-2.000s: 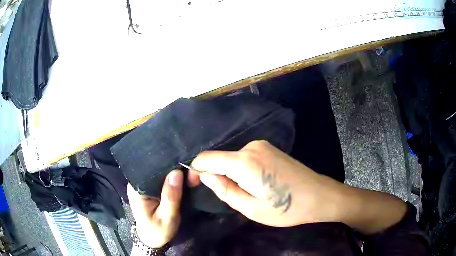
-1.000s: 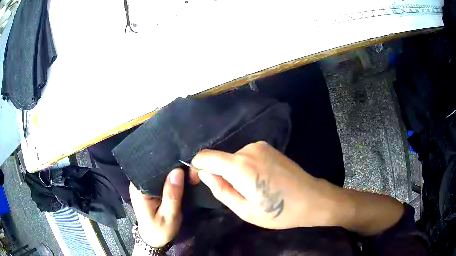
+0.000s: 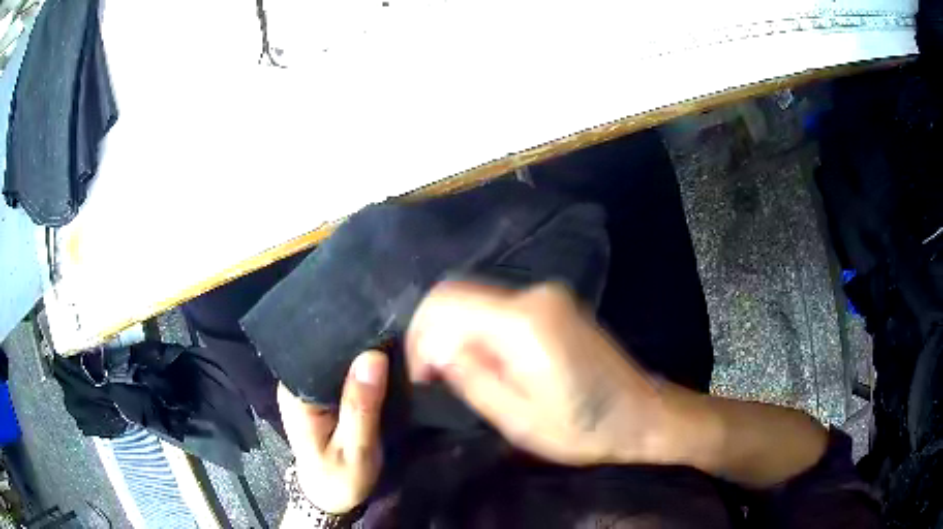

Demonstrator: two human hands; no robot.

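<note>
A dark charcoal cut panel [image 3: 341,279] lies over my lap below the table edge, with a seam line toward its right end. My left hand [image 3: 341,444] grips its lower left edge, thumb on top and the fingers underneath. My right hand [image 3: 517,362] is over the middle of the panel, blurred, with its fingers curled. The thin metal point is not visible now, so I cannot tell what the right hand holds.
The white table [image 3: 310,134] with a wooden edge spans the top. A stack of dark cut pieces [image 3: 62,114] lies at its left end. Crumpled black cloth [image 3: 155,398] is below at left. Dark cloth [image 3: 889,258] hangs or lies at the right.
My right hand has turned and blurred with movement, and the light metal point seen earlier no longer shows. My left hand and the panel have shifted slightly right.
</note>
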